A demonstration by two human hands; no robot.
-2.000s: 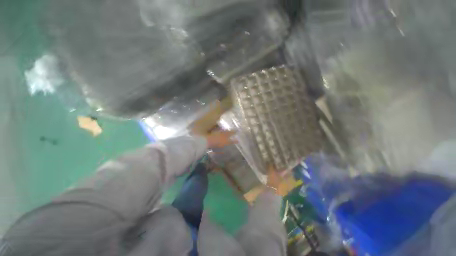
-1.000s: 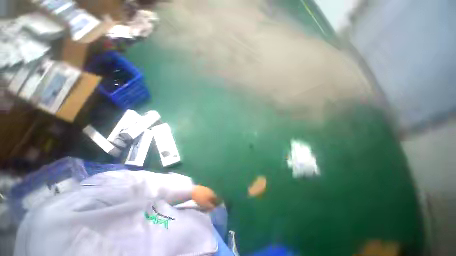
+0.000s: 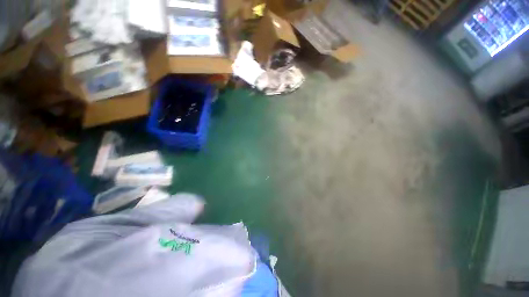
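Note:
Neither of my hands shows clearly. A pale lilac-white smock with a green chest logo fills the lower left, with blue cloth at its right edge. One sleeve ends near the floor boxes, and no hand can be made out past it. Several long white boxes lie loosely on the green floor just beyond the sleeve. A blue bin with dark contents stands behind them. The picture is blurred.
Open cartons with white packages stand at the upper left. Crumpled white wrapping lies beside a brown carton. A blue bag or cover is at the left edge. A wooden pallet and a lit display case are upper right.
The tray held two seconds ago is out of view. The view has swung to the cartons and floor. The hand seen a second ago at the sleeve end no longer shows.

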